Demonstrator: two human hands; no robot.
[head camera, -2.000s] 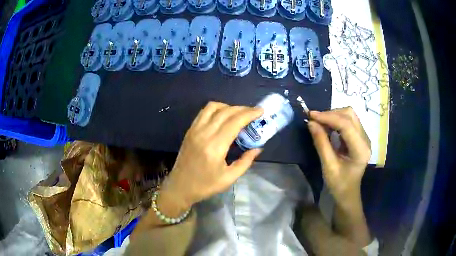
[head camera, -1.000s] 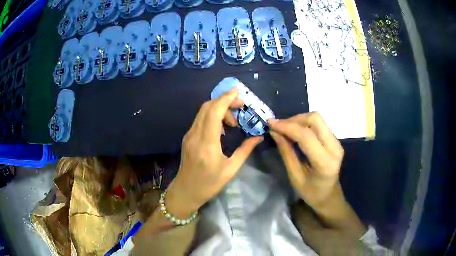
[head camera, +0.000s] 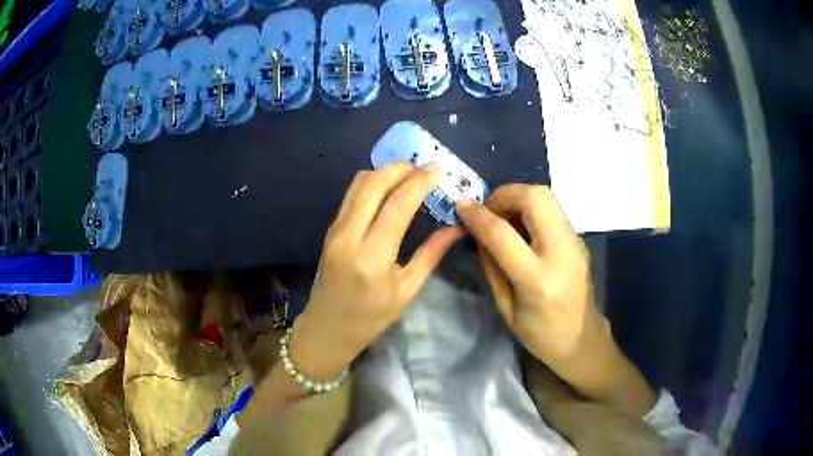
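A pale blue oval housing (head camera: 401, 145) is held tilted above the black board (head camera: 267, 191). My left hand (head camera: 365, 249) grips it from the left, fingers on its upper face and thumb at its lower edge. My right hand (head camera: 535, 263) has its fingertips on the lower right end of the housing. A silvery strip shows along the middle of the housing, partly covered by fingers. Whether my right fingertips pinch a small part cannot be seen.
Rows of filled housings (head camera: 348, 58) lie behind, and one housing (head camera: 109, 200) lies at the left. A white sheet (head camera: 606, 178) with wire parts is at right, brass pieces (head camera: 685, 44) beyond it. A blue crate (head camera: 45, 274) and brown paper (head camera: 178, 365) are at left.
My right hand has brought the thin silvery piece from the right to the housing. The housing has swung round to point down right. Since one second ago, my right fingers have shifted slightly over its end.
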